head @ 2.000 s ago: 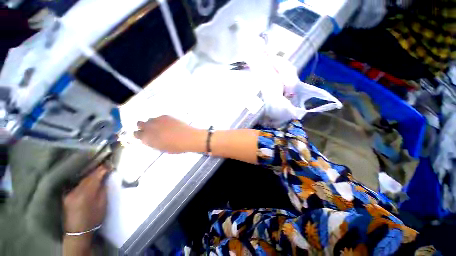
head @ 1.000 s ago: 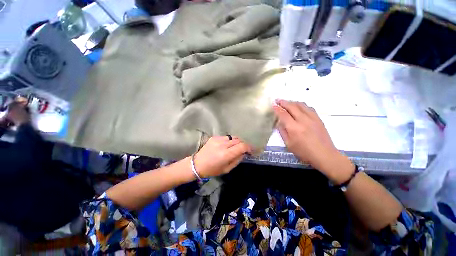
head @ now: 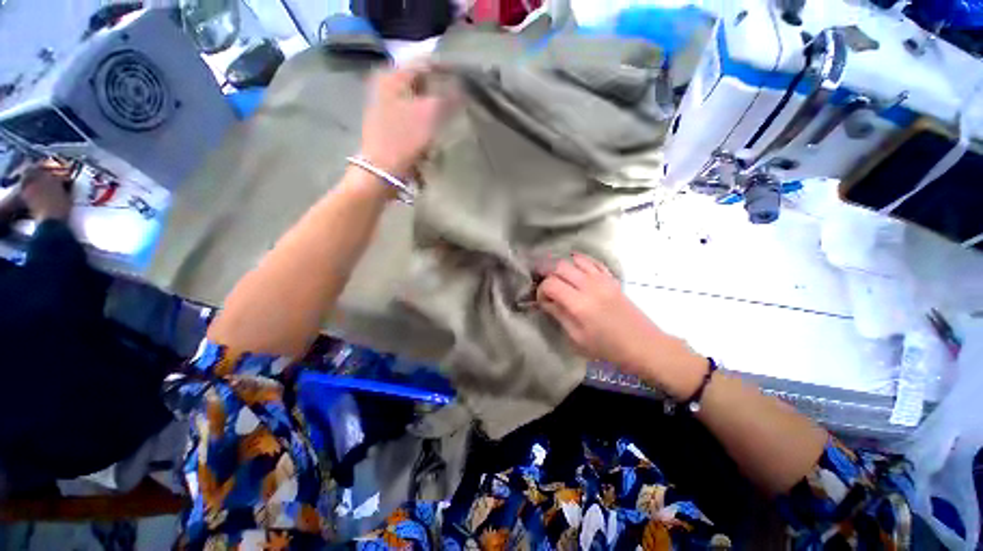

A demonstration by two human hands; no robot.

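The olive-khaki garment piece [head: 280, 183] lies spread and bunched over the table, with a corner hanging over the front edge. My left hand [head: 401, 121] is blurred and raised at the upper middle, its fingers gripping the cloth. My right hand [head: 587, 307] pinches a gathered fold of the cloth near the front edge, left of the machine. The white sewing machine head [head: 744, 97] stands at the right. Its presser foot and needle area [head: 660, 207] is lit brightly; the cloth lies just left of it.
A dark phone-like rectangle [head: 916, 178] is strapped to the machine. Snips [head: 944, 330], a white printed strip [head: 911, 377] and a white bag [head: 954, 452] are at the right. A measuring tape [head: 755, 390] runs along the front edge. Another machine [head: 129, 97] and a person's hand [head: 45, 194] are at left.
My left hand has moved from the front edge up and away across the cloth. My right hand has moved slightly left and down. The cloth between them is now bunched, its corner hanging lower.
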